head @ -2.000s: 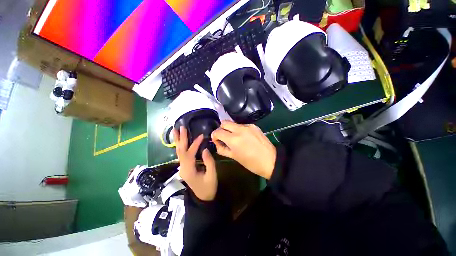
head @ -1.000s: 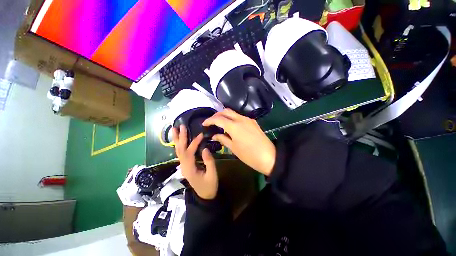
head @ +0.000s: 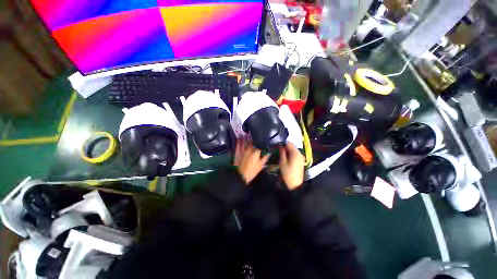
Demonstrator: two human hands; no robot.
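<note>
Three white-hooded PTZ dome cameras with black balls stand in a row on the green bench: left camera (head: pixel 150 133), middle camera (head: pixel 208 124), right camera (head: pixel 262 121). My left hand (head: pixel 250 163) is at the lower left of the right camera's black ball. My right hand (head: pixel 292 166) is at its lower right, fingers bent inward. The fingertips of both hands are close to the ball's lower edge. Dark parts and blur hide whether they grip the ball or a small piece.
Monitor (head: pixel 163 32) with coloured quarters and keyboard (head: pixel 163 86) are behind the cameras. A tape roll (head: pixel 98 147) lies left. A carton of cameras (head: pixel 136 218) is lower left. At right are a black bag (head: pixel 354 90), pink note (head: pixel 383 192), orange scrap (head: pixel 363 154) and more dome cameras (head: pixel 433 174).
Both hands have left the left camera's black ball and moved along the row to the right camera. The view has turned right, bringing the second bench with more cameras into sight.
</note>
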